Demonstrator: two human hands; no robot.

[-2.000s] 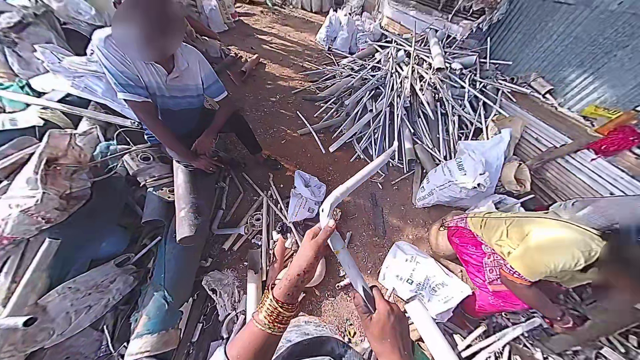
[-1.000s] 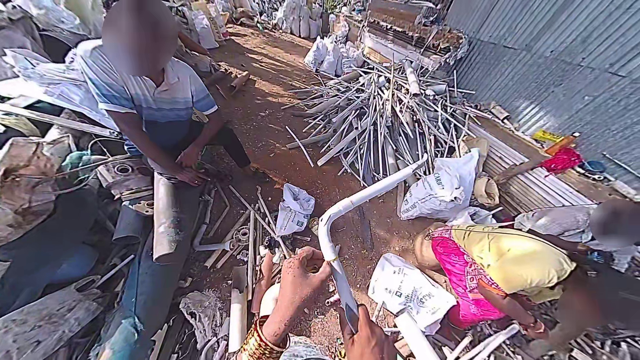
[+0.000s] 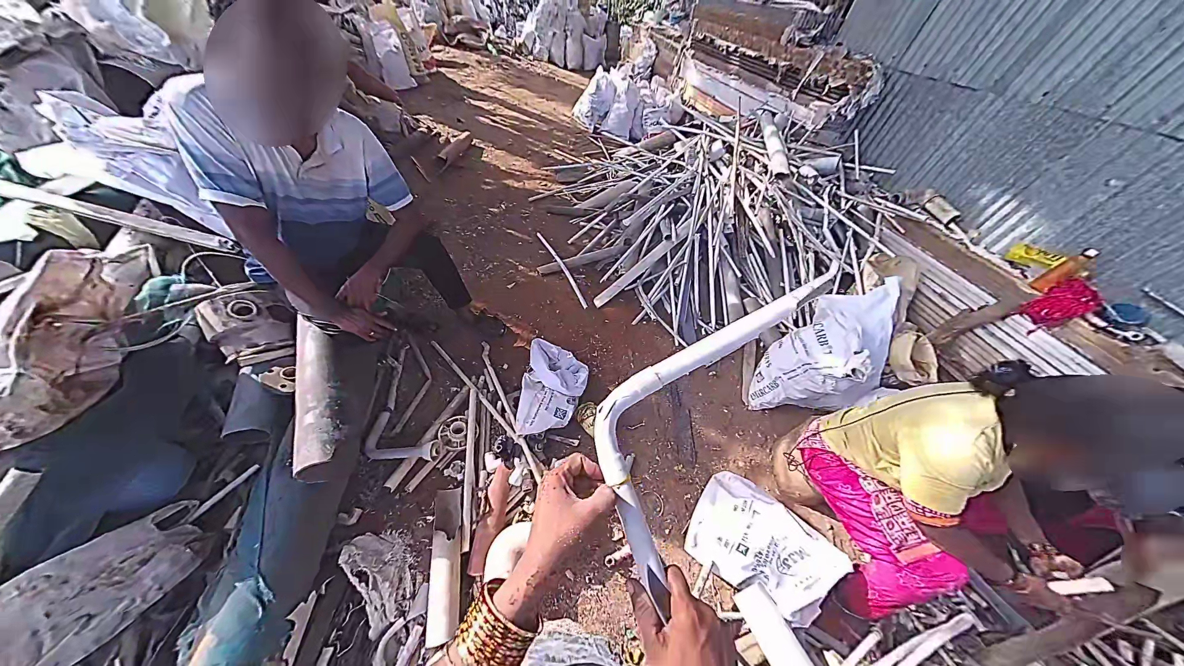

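Observation:
A bent white plastic pipe (image 3: 703, 351) rises in front of me, its elbow near the middle of the view and its long arm pointing up and right. My right hand (image 3: 683, 615) is closed around its lower end at the bottom. At the pipe's left side, just below the elbow, my left hand (image 3: 569, 504) has thumb and forefinger pinched together by something thin and yellowish on the pipe; whether they grip it is unclear. Gold-coloured bangles (image 3: 492, 629) circle the left wrist.
A person (image 3: 305, 185) sits at the left by a thick grey pipe (image 3: 317, 398). Another person (image 3: 911, 453) bends over pipe pieces at the right. A large pile of pipes (image 3: 712, 203) lies ahead, with white sacks (image 3: 823, 356) beside it. Corrugated sheeting (image 3: 1027, 120) stands at the back right.
Two seconds ago my left hand was around the pipe near its bend; now its fingertips are pinched beside it. The pipe's elbow stands more upright. The right hand remains on the lower end.

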